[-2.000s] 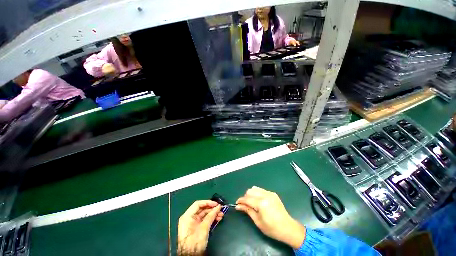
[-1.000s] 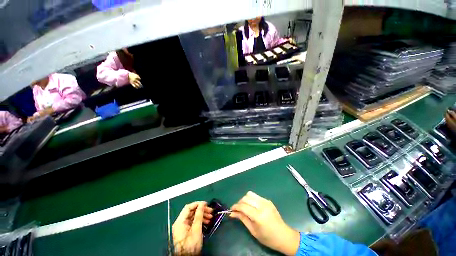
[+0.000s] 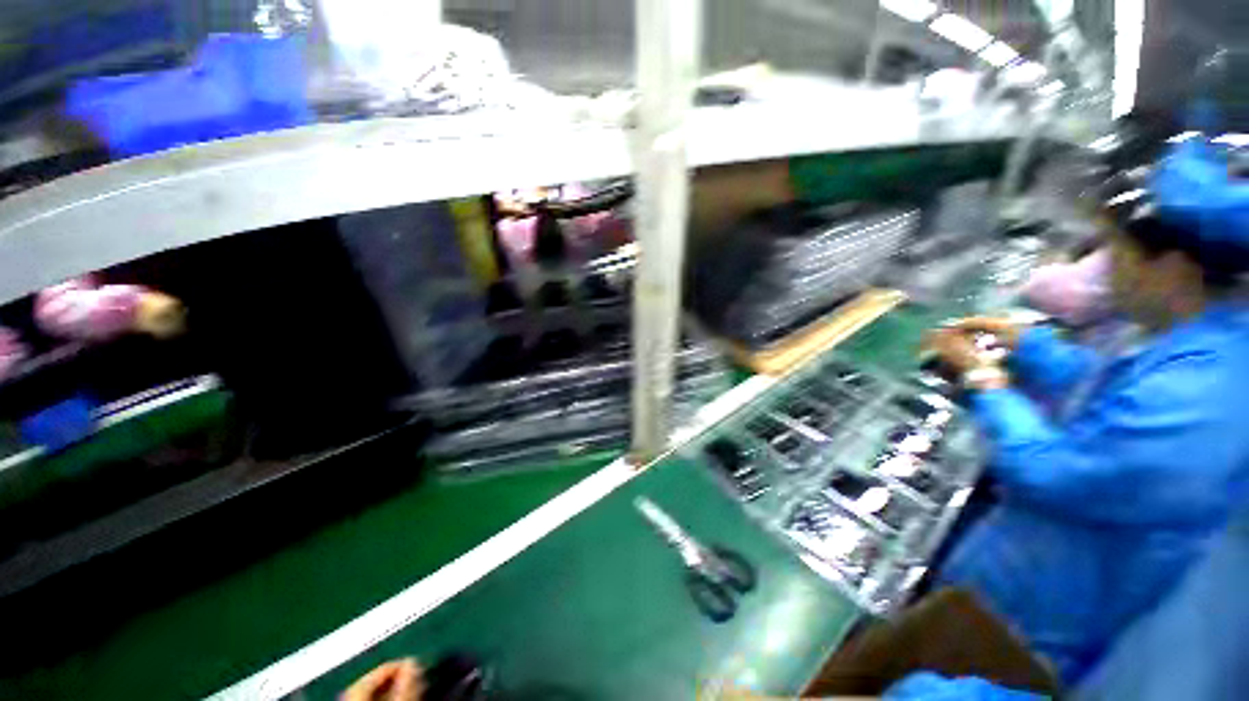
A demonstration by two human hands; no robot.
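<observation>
The view is blurred. My left hand (image 3: 388,681) is cut off by the bottom edge, with only some fingers showing beside a black housing (image 3: 456,675). Whether the fingers grip the housing cannot be told. My right hand is not clearly in view; a bit of blue sleeve (image 3: 945,687) shows at the bottom edge. The scissors (image 3: 696,559) lie on the green bench with their black handles toward the right. The blister tray (image 3: 852,473) with rows of black housings lies to the right of the scissors.
A white post (image 3: 660,274) stands at the bench's far edge. Stacked trays (image 3: 562,404) lie behind it, and more stand on a tan board (image 3: 829,333). A person in blue (image 3: 1116,438) sits at the right. A brown box (image 3: 931,651) is at the near edge. A blue bin (image 3: 192,93) is on the shelf.
The view has swung to the right, so the scene has shifted left and the person in blue has come into view. My hands have dropped to or past the bottom edge.
</observation>
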